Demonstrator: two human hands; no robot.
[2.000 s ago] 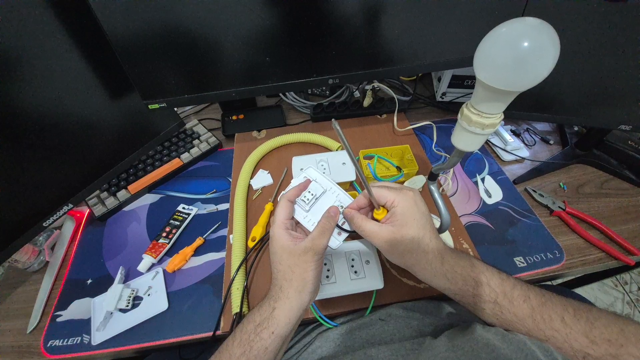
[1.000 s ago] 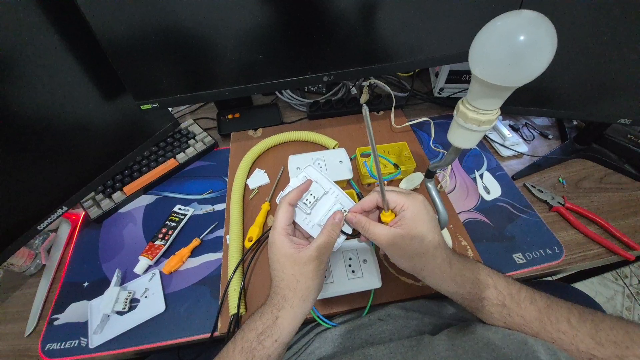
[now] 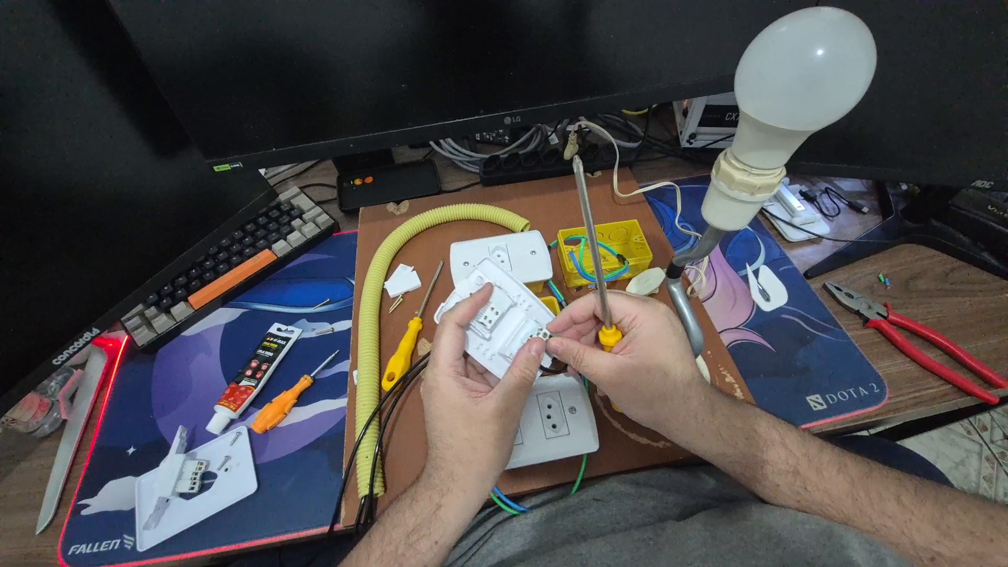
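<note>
My left hand (image 3: 480,394) grips a white wall plate (image 3: 492,319) with its back and terminal modules facing up. My right hand (image 3: 630,346) holds a long screwdriver (image 3: 589,236) by its yellow handle, the shaft pointing up and away. Its thumb and forefinger meet at a small terminal block at the plate's right edge, where a black wire shows below. Under my hands are two mounted white outlet plates, one behind (image 3: 512,256) and one nearer (image 3: 559,417). A yellow junction box (image 3: 626,240) with green and blue wires stands behind my right hand.
Yellow corrugated conduit (image 3: 382,260) curves along the brown board (image 3: 409,220). Left lie a yellow screwdriver (image 3: 403,350), an orange screwdriver (image 3: 279,405), a tube (image 3: 256,374), a loose plate (image 3: 236,488) and a knife (image 3: 71,441). Right are a bulb (image 3: 803,71) on a metal arm and red-handled pliers (image 3: 913,331).
The long screwdriver in my right hand has swung from a leftward slant to more upright. My right fingers have stayed near the plate's right edge, and my left hand has kept its grip.
</note>
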